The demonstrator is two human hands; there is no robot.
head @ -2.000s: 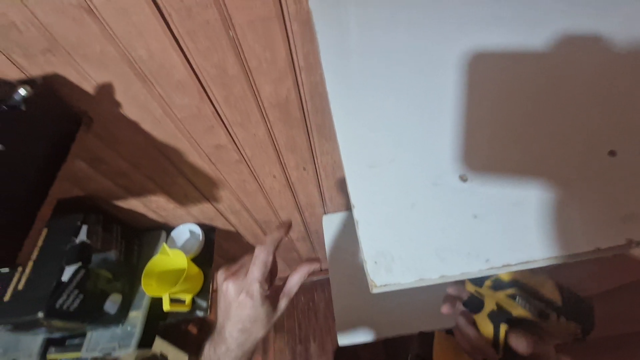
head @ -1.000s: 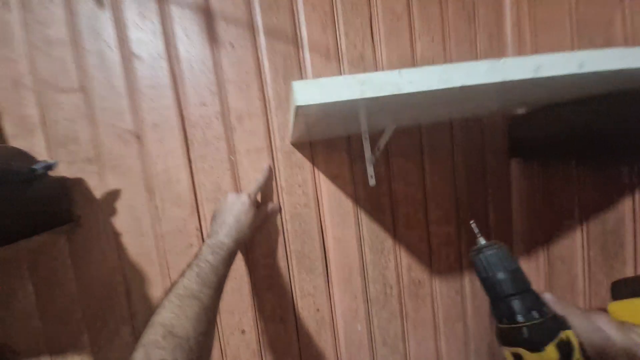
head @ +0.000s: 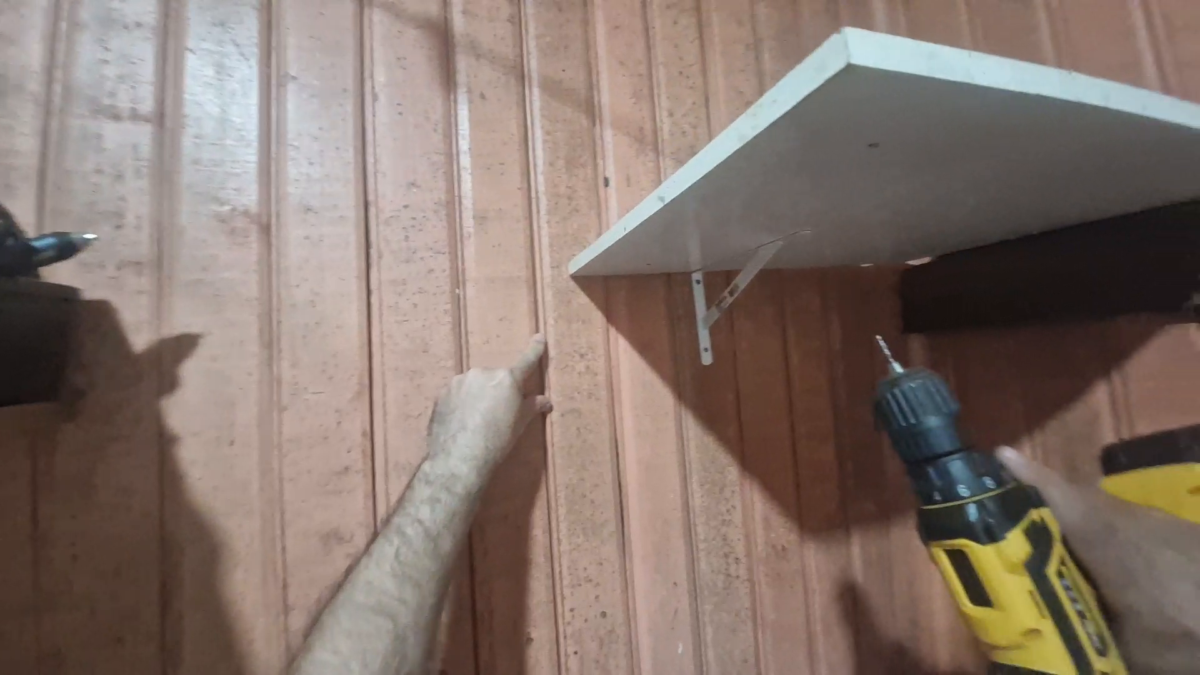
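My left hand [head: 483, 408] points at the reddish plank wall [head: 319, 375], its index fingertip at a groove below and left of the white shelf's corner. Nothing is held in it. At the lower right, my right hand [head: 1116, 553] grips a yellow and black cordless drill [head: 998, 553], partly cut off by the frame. A thin bit [head: 886, 352] sticks up from the drill's black chuck. Above the drill, the white shelf board [head: 844, 169] juts from the wall, seen from below. A white metal angle bracket [head: 717, 305] sits under it, its lower leg along the wall.
A dark beam or box [head: 1050, 281] lies under the shelf's right part. Another dark block [head: 37, 342] stands at the left edge, with a dark pointed tool [head: 61, 246] above it. A yellow and black object [head: 1158, 469] shows at the right edge.
The view has swung from above the shelf to its underside. The left hand, with spread fingers two seconds ago, now points at the wall. The drill stays in my right hand.
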